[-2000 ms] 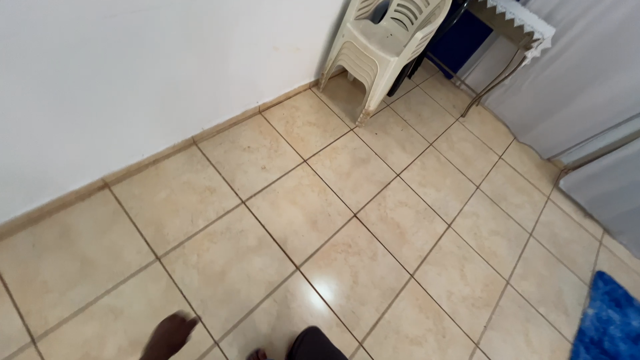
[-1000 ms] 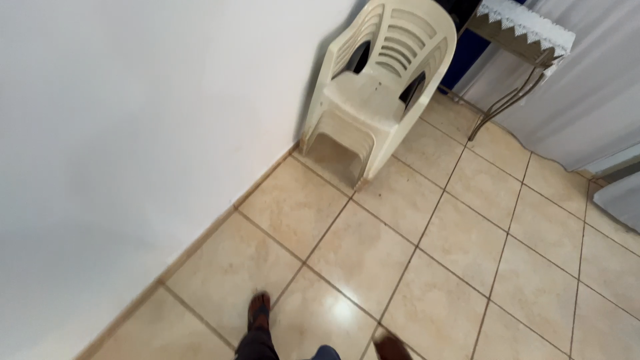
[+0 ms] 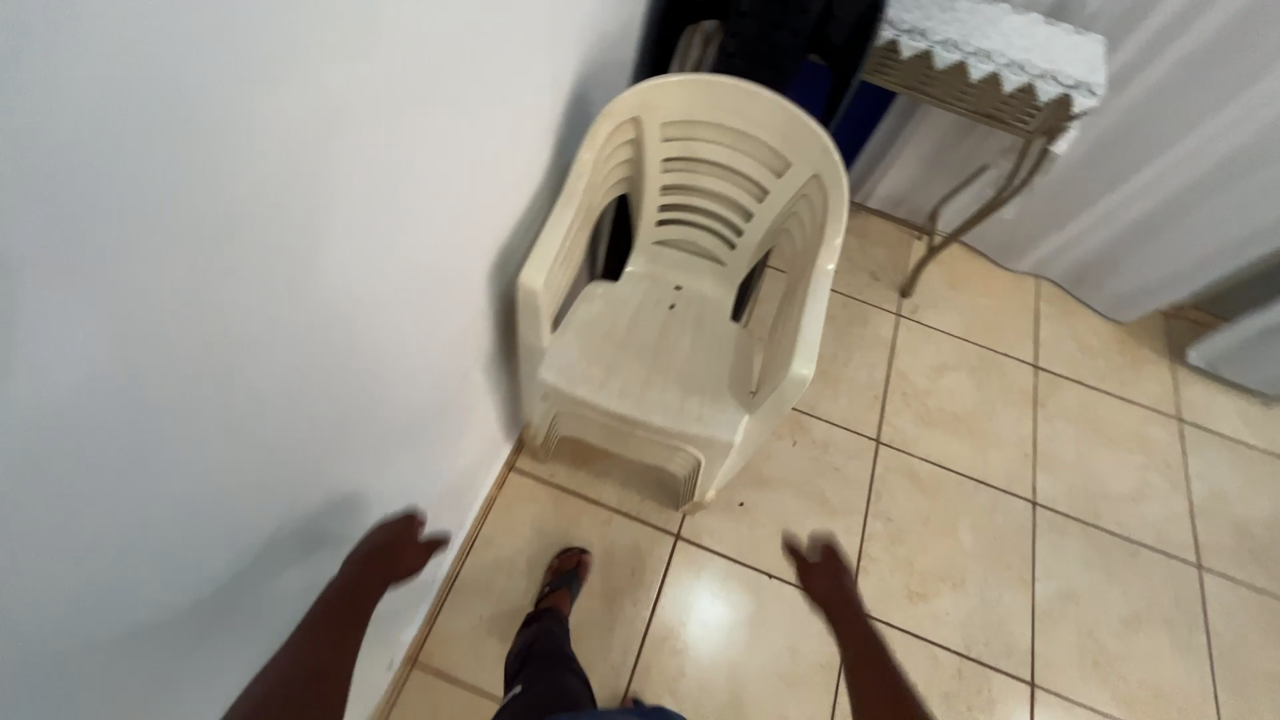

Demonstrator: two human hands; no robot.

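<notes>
A stack of cream plastic armchairs (image 3: 650,355) stands on the tiled floor against the white wall, its seats facing me. My left hand (image 3: 398,548) reaches forward at the lower left, in front of the wall and short of the stack, with nothing in it. At the lower right, over the tiles, my right hand (image 3: 822,568) is also stretched forward, empty and slightly blurred. Neither hand touches the chairs. Fingers of both hands look partly spread.
The white wall (image 3: 250,250) runs along the left. Behind the stack are black items and something blue. A metal-legged table (image 3: 975,85) with a white lace-edged cloth stands at the back right, beside a pale curtain (image 3: 1180,170). My sandalled foot (image 3: 565,578) is on the floor tiles.
The view has come much closer to the chair stack. Both my hands are now in view, reaching forward; one second ago neither plainly showed. The blue item at the right edge has left the view.
</notes>
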